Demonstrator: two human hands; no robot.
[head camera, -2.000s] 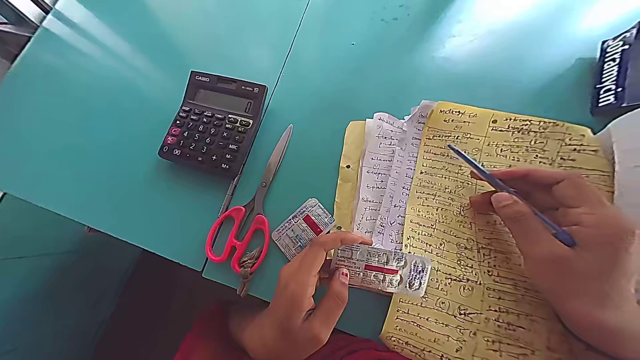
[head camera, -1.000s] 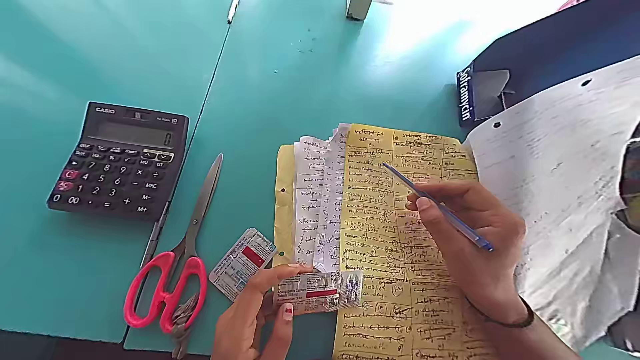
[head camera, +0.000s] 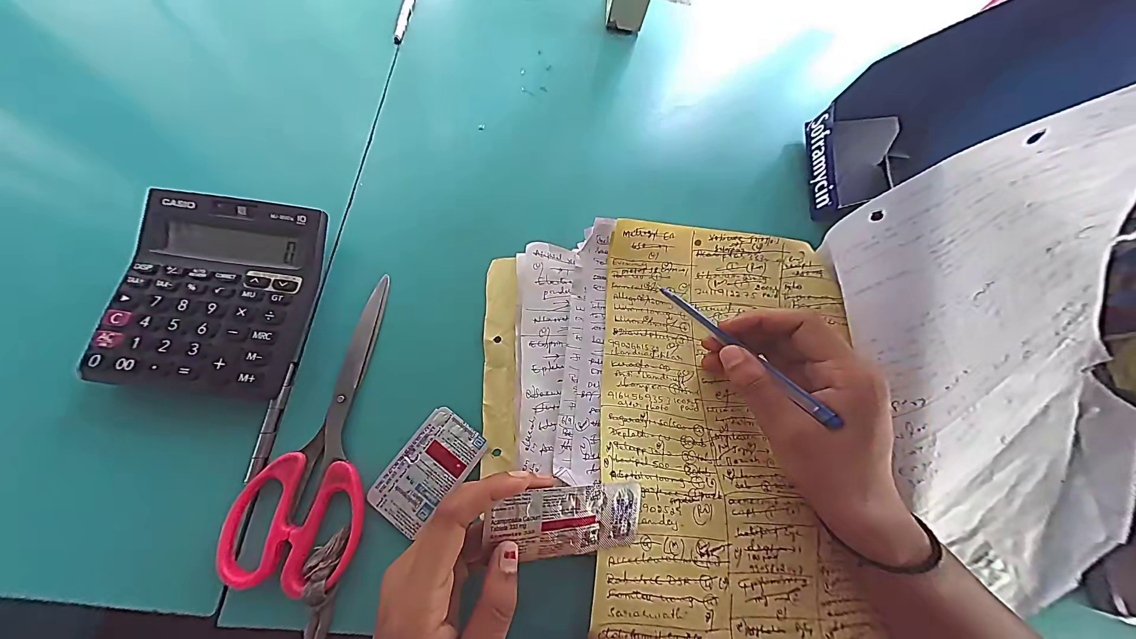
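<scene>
My left hand (head camera: 461, 559), at the bottom centre, pinches a foil blister strip of tablets (head camera: 568, 522) between thumb and fingers, over the lower left edge of a yellow handwritten sheet (head camera: 657, 444). A second blister strip (head camera: 428, 470) lies on the table just left of that hand. My right hand (head camera: 816, 417) rests over the yellow sheet and holds a blue ballpoint pen (head camera: 754, 359), its tip near the upper left of the writing. White handwritten papers (head camera: 546, 355) and another yellow sheet (head camera: 501, 355) stick out from under the top sheet.
Scissors with pink-red handles (head camera: 288, 524) and a black Casio calculator (head camera: 209, 293) lie to the left on the turquoise table (head camera: 497, 177). A hinged seam runs between them. At the right are a dark blue Soframycin carton (head camera: 821, 169) and a large white written sheet (head camera: 994, 293).
The view has swung to the right and now takes in more of the blue carton and the large white sheet. Both hands keep their hold on the strip and the pen.
</scene>
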